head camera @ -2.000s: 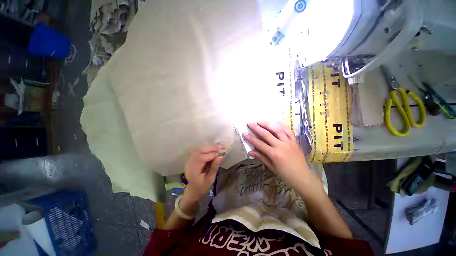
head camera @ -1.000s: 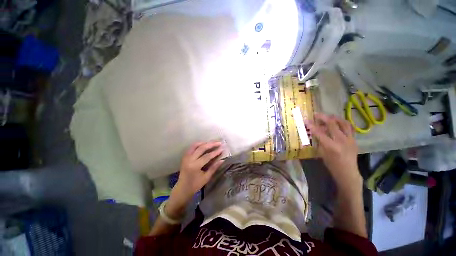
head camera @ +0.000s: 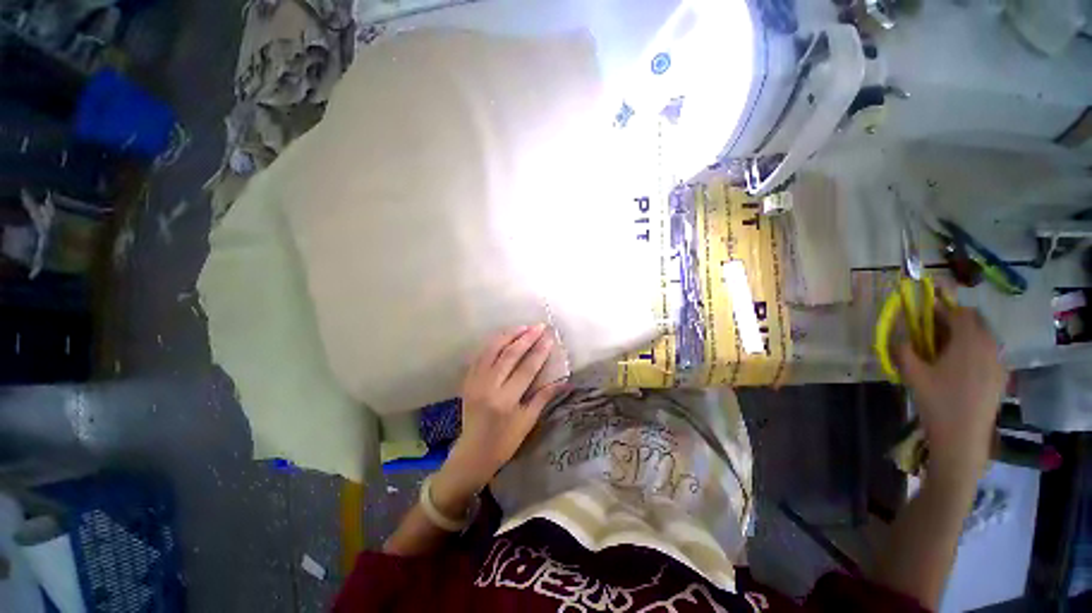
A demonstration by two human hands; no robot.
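Observation:
Large beige fabric panels (head camera: 407, 216) lie left of the machine's needle area, washed out white under the lamp. My left hand (head camera: 515, 377) rests flat on their near edge, beside a short dark line in the fabric. My right hand (head camera: 952, 377) is at the yellow-handled scissors (head camera: 907, 314) at the right, with fingers at the handle loops and the blades pointing away from me. The white strip (head camera: 744, 308) lies on the yellow printed tape (head camera: 719, 263).
The white sewing machine head (head camera: 719, 84) stands behind the tape. A beige block (head camera: 819, 240) lies right of the tape. Green and black snips (head camera: 988, 258) lie beyond the scissors. A pale green layer (head camera: 258, 311) hangs off the left table edge. A crumpled fabric heap (head camera: 293, 60) is at back left.
My right hand has left the fabric edge, passed the white strip now lying on the tape, and moved right to take hold of the scissors' handles. My left hand now lies flat on the fabric.

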